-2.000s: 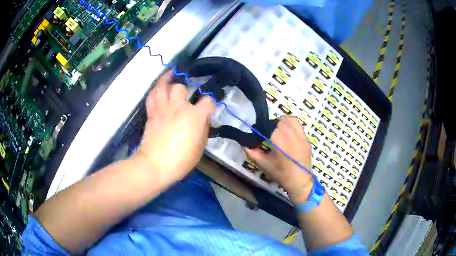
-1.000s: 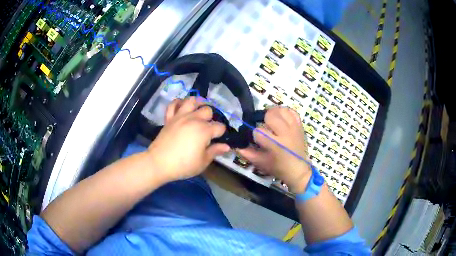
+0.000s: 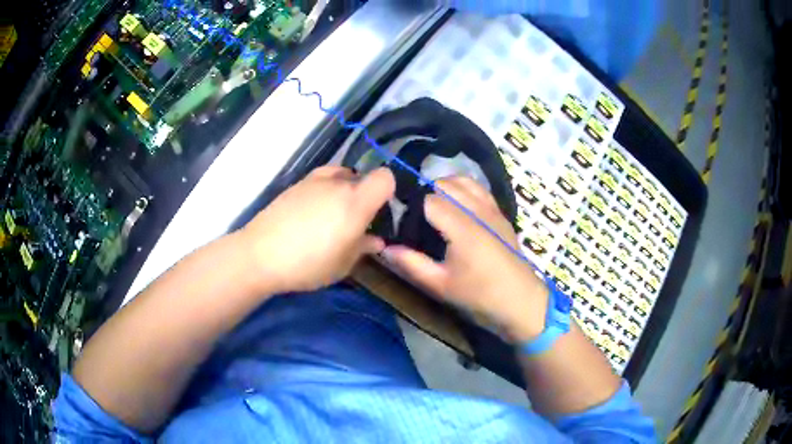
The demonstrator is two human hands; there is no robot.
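Note:
A black head strap [image 3: 417, 212] of wide fabric loops is held over the near left part of a white foam tray [image 3: 556, 65]. My left hand [image 3: 326, 221] grips the strap's near left side. My right hand [image 3: 469, 251] grips it from the right, with the thumb near my left fingertips. The fingers hide part of the strap. A blue wrist strap [image 3: 549, 321] is on my right wrist, and its blue coiled cord [image 3: 326, 106] crosses over the black strap. Yellow-and-black parts [image 3: 608, 234] stand in rows in the tray.
Green circuit boards [image 3: 104, 113] with yellow blocks lie in dark carriers at the left. A white metal edge [image 3: 234, 143] runs between them and the tray. A person's blue smock [image 3: 599, 30] is beyond the tray. Yellow-black floor tape [image 3: 717, 104] runs at the right.
My right hand has moved left and inward, closer to my left hand, and the strap's loops have changed shape. The camera view has also shifted slightly.

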